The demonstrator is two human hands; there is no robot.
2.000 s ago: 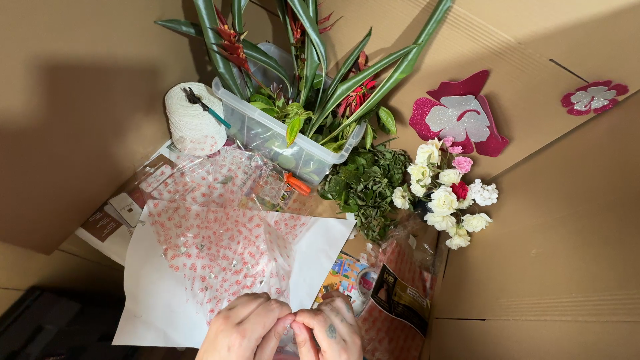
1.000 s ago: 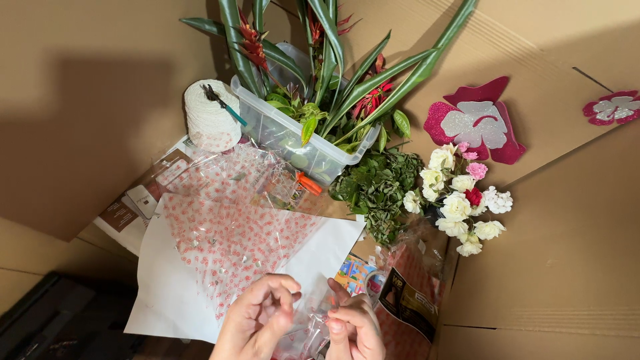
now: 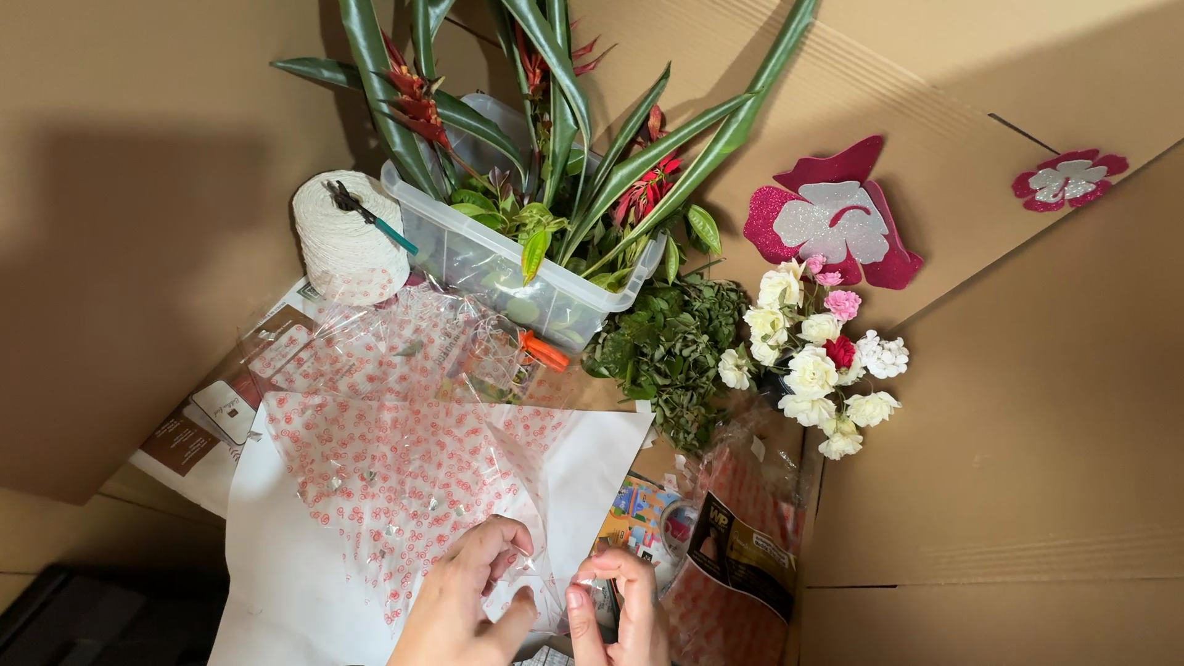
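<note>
Clear cellophane film printed with small red swirls [image 3: 388, 472] lies over a sheet of white paper [image 3: 268, 555], bunched toward the bottom centre. My left hand [image 3: 481, 583] is at the film's gathered lower edge, its thumb and fingers curled and apart; whether it grips the film cannot be told. Just to its right, my right hand [image 3: 620, 592] pinches a bit of clear film between thumb and forefinger. Right of my right hand are a roll of tape [image 3: 678, 525] and a plastic package with a dark label [image 3: 740, 555], which bears writing.
Behind stand a cone of white string [image 3: 347, 245] with teal-handled snips [image 3: 375, 217] and a clear plastic bin [image 3: 518, 268] of leaves and red flowers. An orange-handled tool [image 3: 544, 351], cut greenery [image 3: 684, 351], white and pink flowers [image 3: 814, 370] and glitter foam flowers [image 3: 837, 222] lie rightward.
My hands were close together with fingertips meeting two seconds ago; now they are apart. The film and the white sheet show no plain change.
</note>
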